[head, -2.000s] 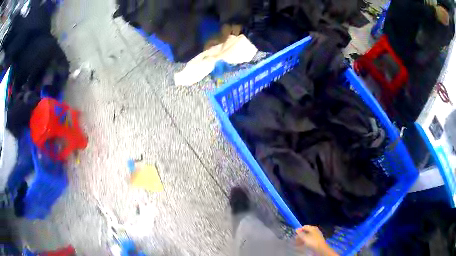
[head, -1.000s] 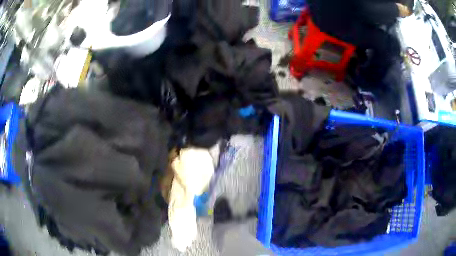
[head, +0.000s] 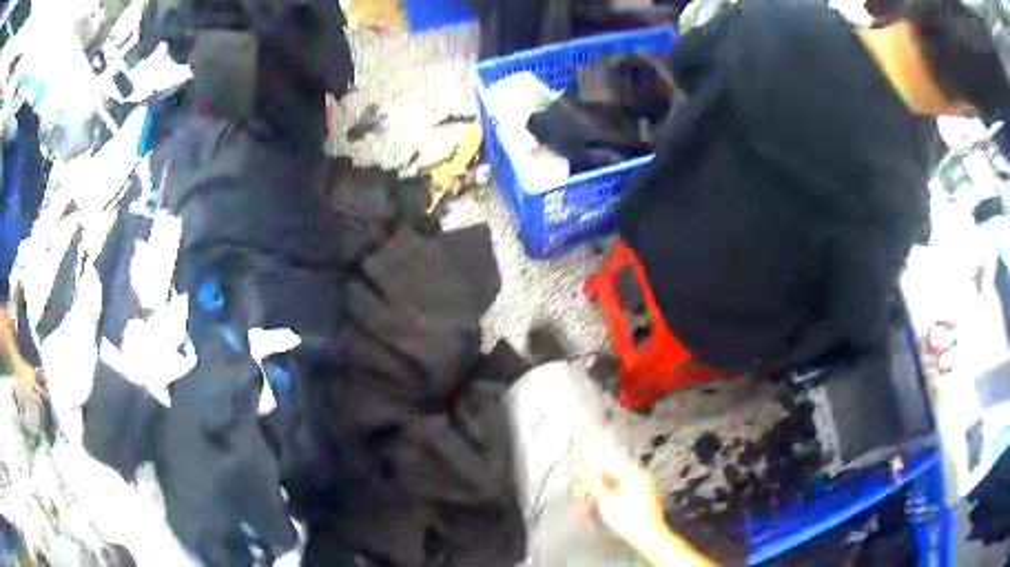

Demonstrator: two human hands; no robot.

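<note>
My right hand (head: 626, 504) is at the lower centre, blurred, in front of my grey trouser leg (head: 554, 443). No held item shows in it, but its finger position is unclear. My left hand is not in view. A large heap of dark cloth pieces (head: 410, 299) lies left of my leg. A blue crate (head: 853, 504) shows partly at the lower right, cut off by the bottom edge.
A person in dark clothes (head: 786, 188) sits on a red stool (head: 653, 354) at the right. Another blue crate (head: 587, 205) holding dark cloth stands behind the stool. Dark scraps (head: 709, 449) litter the floor. White machine tables (head: 975, 321) line the right edge.
The view has moved forward past the cloth heap. The crate of dark cloth has shifted to the lower right edge. The red stool and seated person appear nearer. My right hand has come into view again.
</note>
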